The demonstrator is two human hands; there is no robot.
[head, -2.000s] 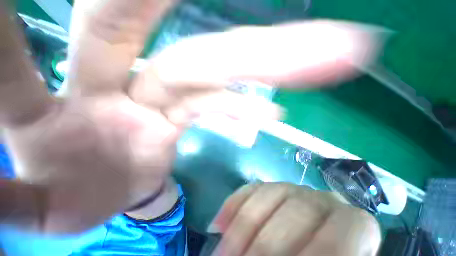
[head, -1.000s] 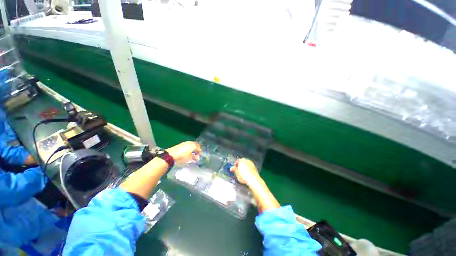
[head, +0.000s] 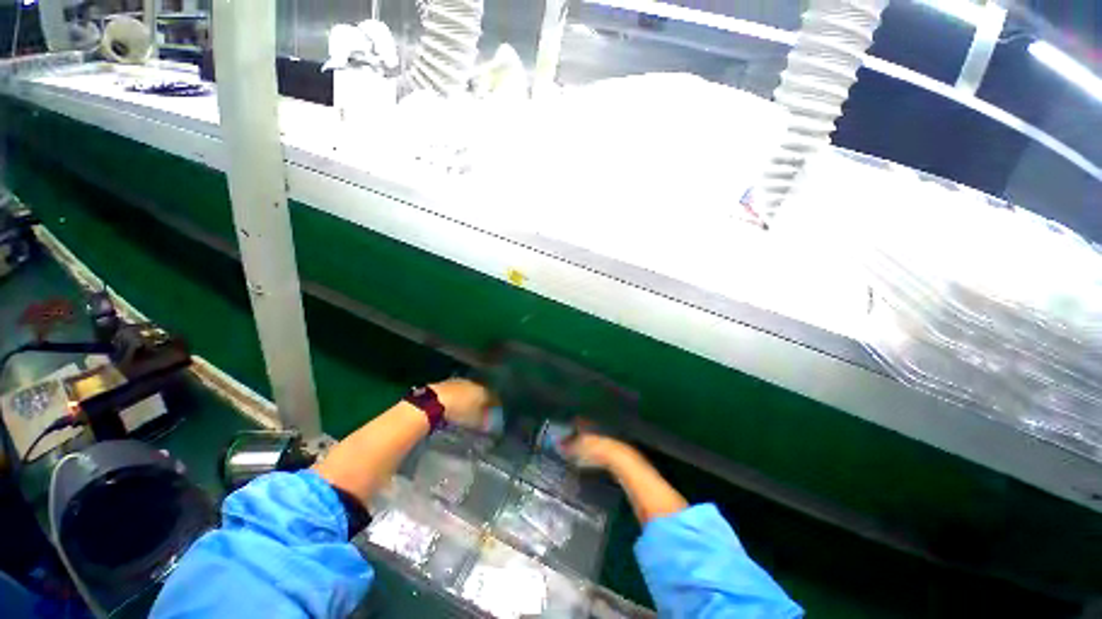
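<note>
A clear blister tray (head: 489, 514) with rectangular pockets lies in front of me, its far part over the recessed green line surface. Silvery-white pieces (head: 508, 586) sit in its near pockets. My left hand (head: 469, 405), with a dark red band at the wrist, is over the tray's far left part, fingers curled and blurred; a small pale bluish bit shows at its fingertips. My right hand (head: 586, 450) is over the far right part, its fingers at a small blue-white piece (head: 556, 438). Blur hides whether either hand grips anything.
Left are a metal tin (head: 262, 457), a black round tub (head: 131, 514) and a black boxy unit (head: 135, 393) with a cord. A white post (head: 260, 230) stands beyond them. Stacked clear trays (head: 991, 302) lie on the bright shelf (head: 604, 272) at right.
The view has tilted up, showing the shelf and white ducts. The tray reaches lower in the picture, with more filled pockets visible. Both hands remain over its far part.
</note>
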